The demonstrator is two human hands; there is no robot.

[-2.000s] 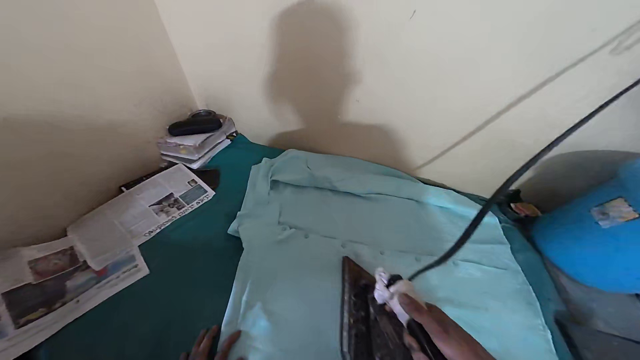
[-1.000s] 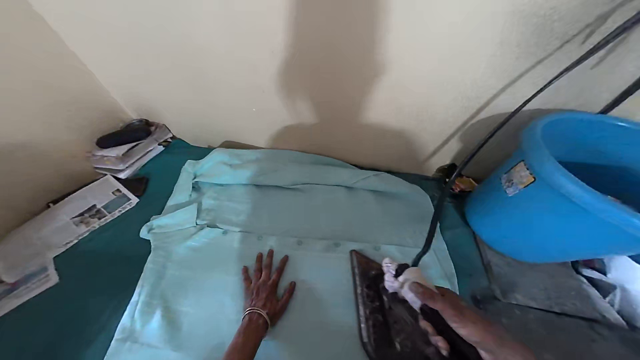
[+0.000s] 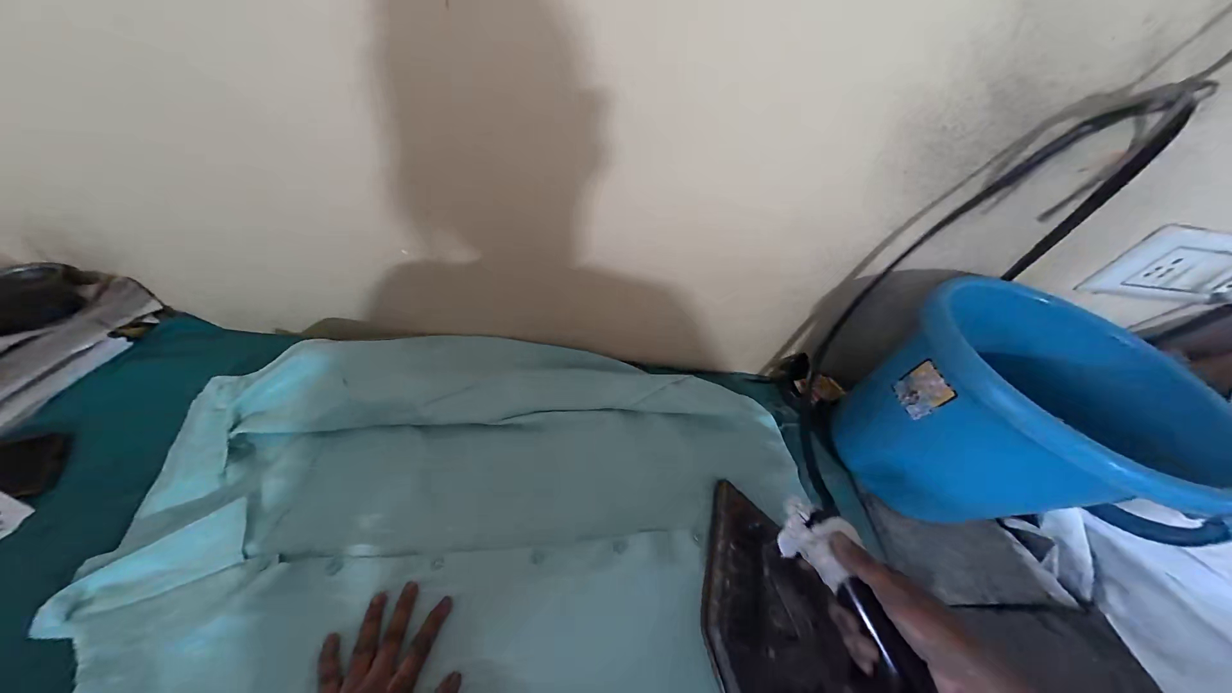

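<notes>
A light green buttoned shirt [image 3: 500,481] lies spread over a dark green cloth [image 3: 144,414]. My left hand [image 3: 390,650] rests flat on it at the bottom, fingers spread, below the row of buttons. At the lower right, my right hand [image 3: 890,616] is closed around the black handle of a dark, worn clothes iron [image 3: 760,587]. The iron sits over the right part of the shirt, and its lower end is cut off by the frame. White cloth is wrapped around the front of the handle, where the black cord [image 3: 866,294] comes out.
A blue plastic bucket [image 3: 972,452] stands to the right, with white cloth [image 3: 1136,577] below it. The cord loops up the wall near a socket plate [image 3: 1179,265]. Stacked papers [image 3: 77,337] with a dark object on top and a dark flat item [image 3: 34,465] lie at the left.
The view has swung to the right. My left hand, at the shirt's lower left edge two seconds ago, now lies on the shirt. My right hand has kept its grip on the iron.
</notes>
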